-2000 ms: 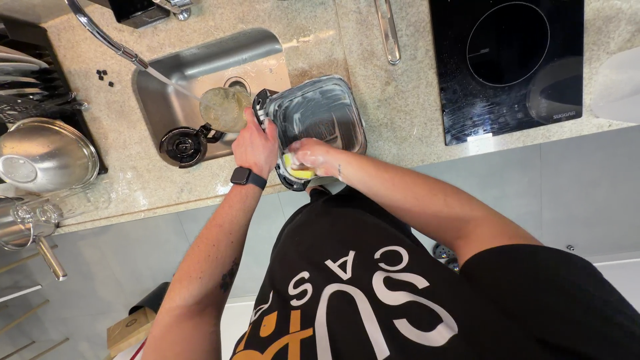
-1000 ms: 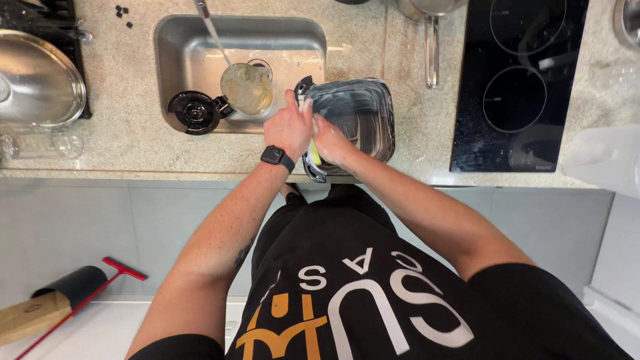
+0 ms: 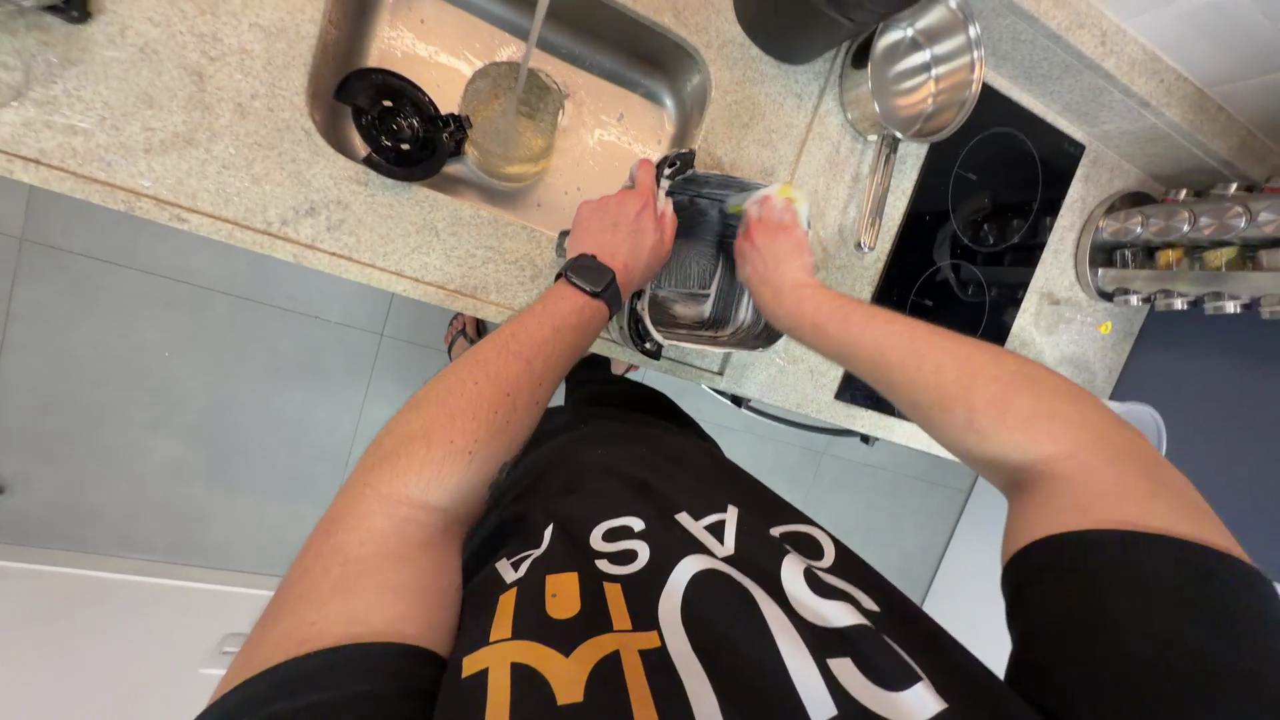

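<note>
My left hand (image 3: pixel 625 235) grips the near-left edge of a soapy dark appliance part with a basin-like hollow (image 3: pixel 700 270), on the counter just right of the sink. Streaks of white foam cover its inside. My right hand (image 3: pixel 775 245) is closed on a foamy yellow sponge (image 3: pixel 786 192) at the part's far right side; much of the sponge is hidden by the fingers. In the sink, water runs into a glass carafe (image 3: pixel 515 125), whose black lid (image 3: pixel 398 125) hangs open to its left.
The steel sink (image 3: pixel 690 75) lies ahead of my left hand. A steel saucepan (image 3: pixel 925 75) stands at the upper right beside a black cooktop (image 3: pixel 990 215), near a dark container (image 3: pixel 800 25). Farther right is a spice rack (image 3: pixel 1190 245). The stone counter edge (image 3: pixel 250 245) runs before me.
My right hand has moved with the sponge from the left side of the soapy part to its far right side. My left hand still holds the part's left edge. The view has turned.
</note>
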